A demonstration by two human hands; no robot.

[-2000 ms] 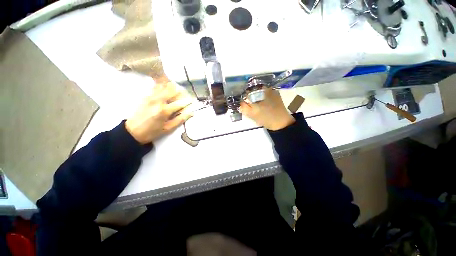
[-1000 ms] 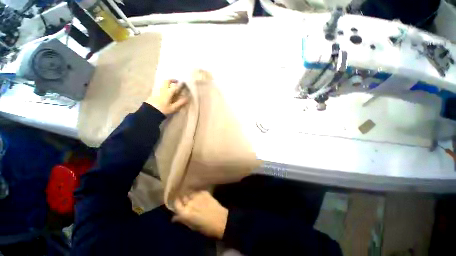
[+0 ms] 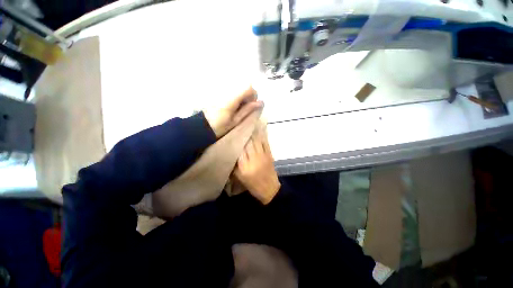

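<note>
A beige-brown fabric panel (image 3: 205, 180) hangs from the table's front edge toward my lap, with its upper corner on the table, left of and nearer me than the presser foot area (image 3: 296, 84). My left hand (image 3: 235, 115) holds the upper edge of the panel near that corner. My right hand (image 3: 256, 167) grips the panel's right border just below, at the table edge. The fingertips are partly hidden in the cloth. No cloth shows under the needle area of the white machine head (image 3: 354, 28).
Another beige panel (image 3: 70, 107) lies on the table (image 3: 326, 140) at the left, near a grey machine part (image 3: 16, 124). A small brown tab (image 3: 365, 92) is on the bed. An orange-brown handled tool (image 3: 481, 102) is far right. Brown cut pieces (image 3: 444, 219) are stacked below right.
My hands were at the needle, then left with the panel spread between them. Now they are close together with the panel's corner near the machine. The view has shifted too.
</note>
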